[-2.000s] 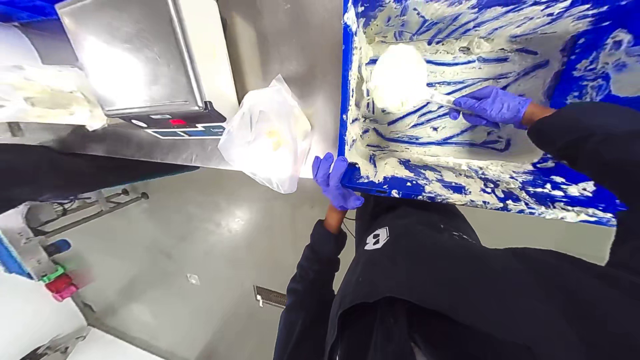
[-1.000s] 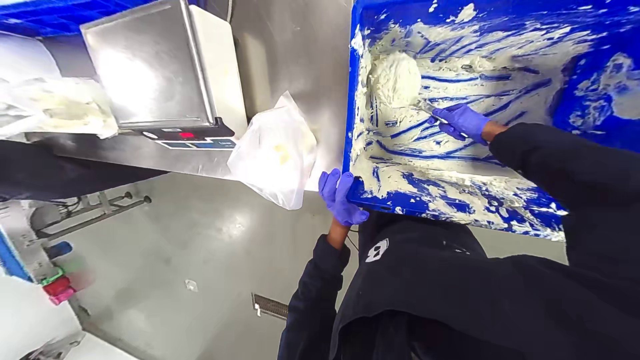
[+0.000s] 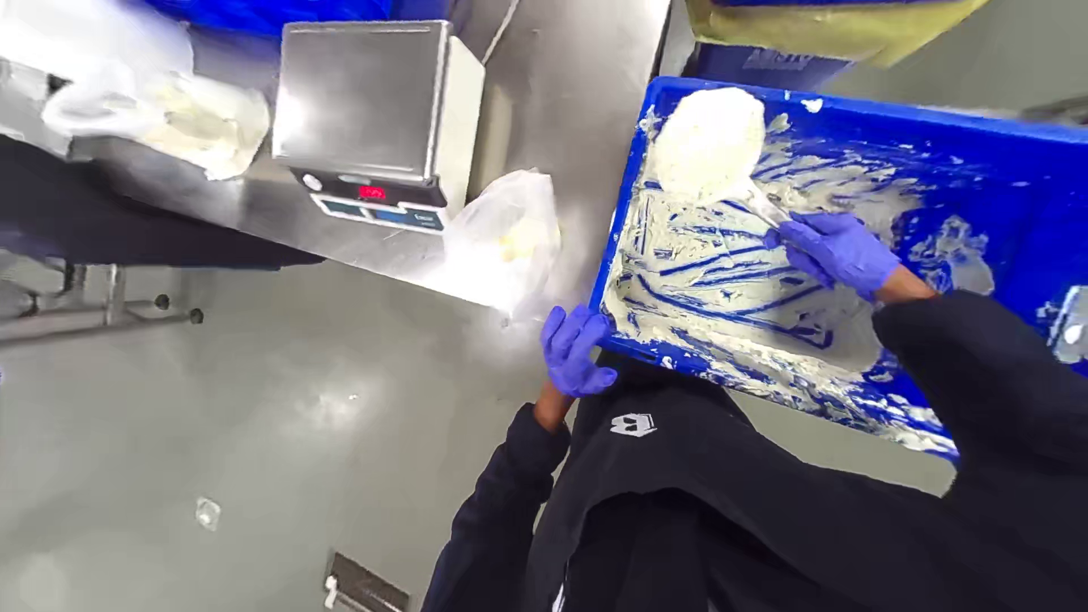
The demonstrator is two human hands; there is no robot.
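Note:
My right hand (image 3: 841,251), in a purple glove, is closed on the handle of a scoop (image 3: 765,206) inside a blue plastic crate (image 3: 994,127). The scoop's head is covered by a rounded mound of pale, creamy paste (image 3: 712,146) near the crate's upper left corner. Smears of the same paste coat the crate's floor and near wall. My gloved left hand (image 3: 576,350) rests at the crate's lower left corner, fingers spread and apart. Left of the crate, a clear plastic bag (image 3: 510,242) with some pale stuff in it lies at the table's edge.
A digital bench scale (image 3: 361,98) with a lit red display stands on the steel table (image 3: 586,76). Filled plastic bags (image 3: 200,123) lie left of it. Another blue crate with yellow lining (image 3: 841,30) is behind the work crate. A floor drain (image 3: 370,585) shows below.
The scoop with its mound has moved toward the crate's upper left corner. My left hand's fingers remain at the near left corner. The view has shifted.

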